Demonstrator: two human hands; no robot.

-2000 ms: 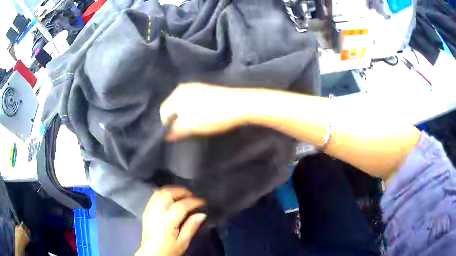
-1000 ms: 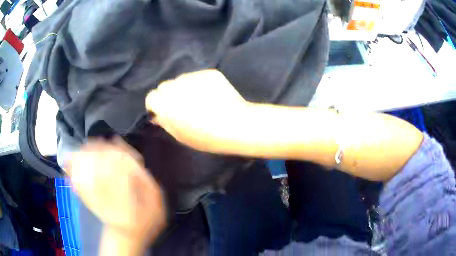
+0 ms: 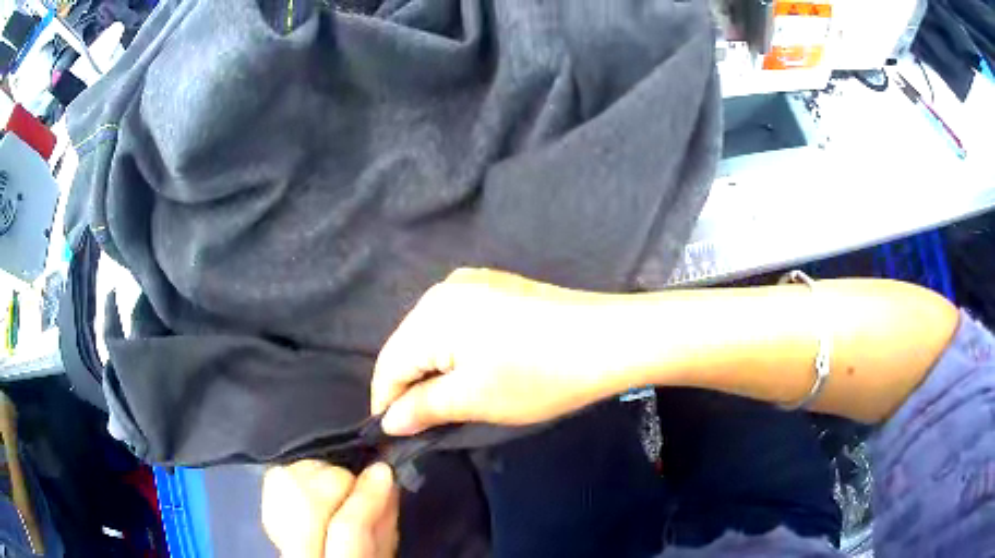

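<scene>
A large dark grey garment (image 3: 426, 185) with some yellow stitch lines lies bunched over the table and hangs over its front edge. My right hand (image 3: 469, 354) comes in from the right and pinches the garment's near edge between thumb and fingers. My left hand (image 3: 333, 507), cut off by the bottom of the picture, grips the same edge just below and left of the right hand. The fingertips are close together. The cloth between them is folded, and its exact layers cannot be told.
The white machine with an orange label (image 3: 796, 35) stands at the upper right, above a grey tray recess (image 3: 764, 125). Thread snips (image 3: 931, 114) lie on the table's right. A grey device with a round vent (image 3: 24, 207) is at the left. A blue crate (image 3: 181, 510) is below.
My left hand, blurred before, has moved right and down to the cloth edge. My right hand has moved down and right. The garment's near edge is now drawn out in a fold across the front.
</scene>
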